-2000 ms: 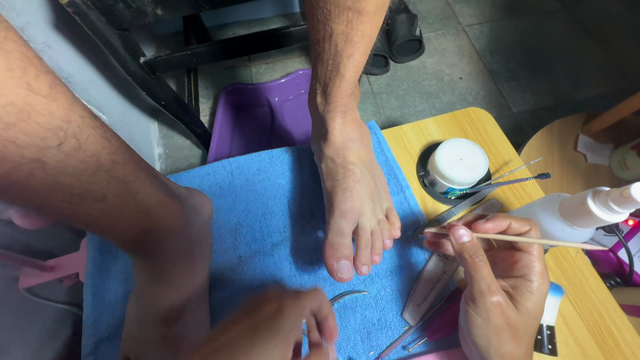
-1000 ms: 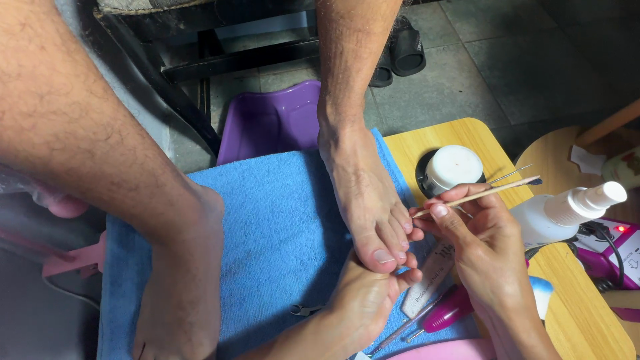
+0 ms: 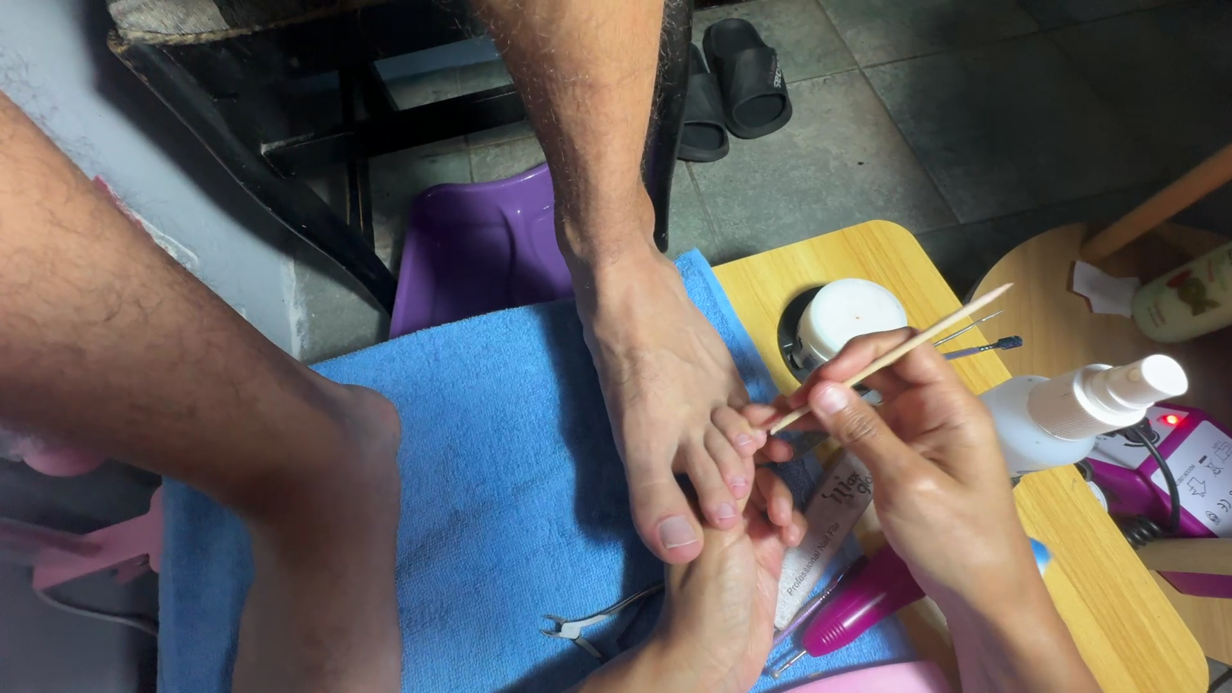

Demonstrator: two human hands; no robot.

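Observation:
My right hand [image 3: 924, 452] pinches a wooden cuticle stick [image 3: 895, 354], whose lower tip meets the smallest toe of another person's foot [image 3: 664, 385]. From below, my left hand [image 3: 727, 587] supports the toes, its fingers curled up behind them. That foot rests on a blue towel [image 3: 481, 423]; the person's other foot [image 3: 322, 577] is at the left. Metal cuticle nippers [image 3: 573, 628] lie on the towel left of my left wrist. Between my hands are a nail file [image 3: 818, 549] and a magenta handpiece [image 3: 861, 602], partly hidden by my right forearm.
On the wooden table [image 3: 1088, 558] stand a white-lidded jar [image 3: 850, 313] and a spray bottle [image 3: 1068, 409], with thin metal tools by the jar. A magenta device [image 3: 1165, 472] with a red light is at the right. A purple basin [image 3: 481, 250] and black slides [image 3: 751, 82] are on the floor.
My left hand has come up from the towel to hold the toes from below. My right hand has brought the stick's tip to the smallest toe, where two seconds ago it was off the foot.

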